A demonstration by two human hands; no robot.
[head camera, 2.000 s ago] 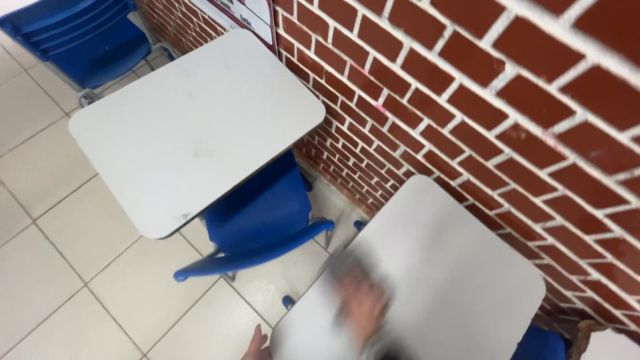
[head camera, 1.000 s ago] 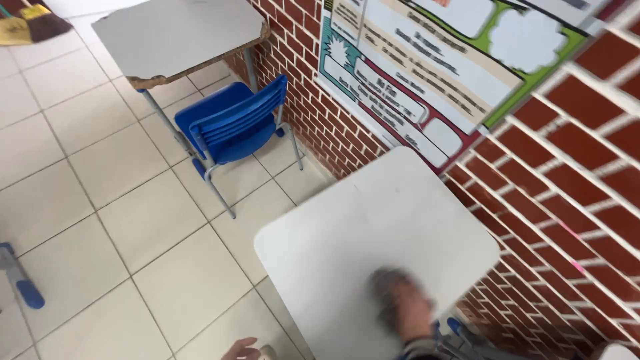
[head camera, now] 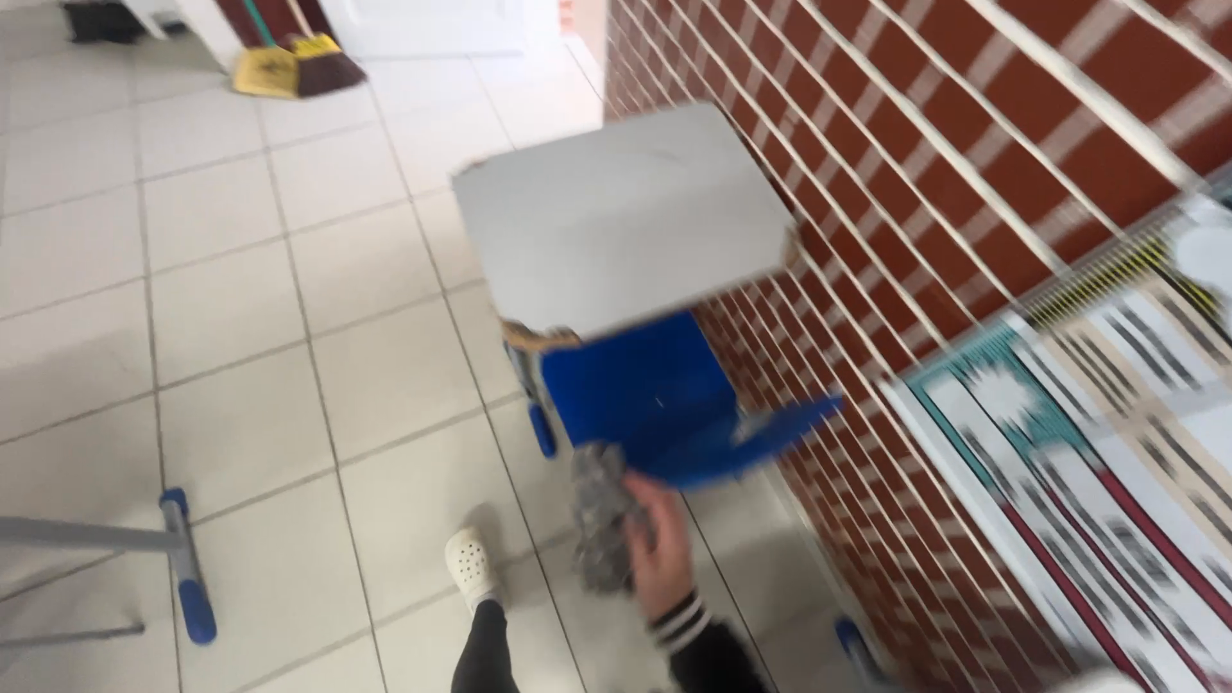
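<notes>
My right hand [head camera: 659, 544], in a dark sleeve with a striped cuff, is closed around a crumpled grey cloth [head camera: 603, 520] at the lower middle. The cloth hangs above the tiled floor, close to the backrest of a blue plastic chair [head camera: 640, 375]. Beyond the chair stands a school desk with a light grey top [head camera: 626, 217], whose corners are chipped down to the brown board. My left hand is out of view.
A red brick wall [head camera: 866, 173] with a printed poster [head camera: 1088, 462] runs along the right. Brooms [head camera: 298, 72] stand at the far left. A metal furniture leg with blue end caps [head camera: 183, 568] reaches in from the left. My foot in a cream clog [head camera: 471, 568] is on the floor.
My right hand, earlier on a white desktop, is now off it, holding the cloth over the floor. My left hand has left the view. The view has shifted strongly toward the chipped desk.
</notes>
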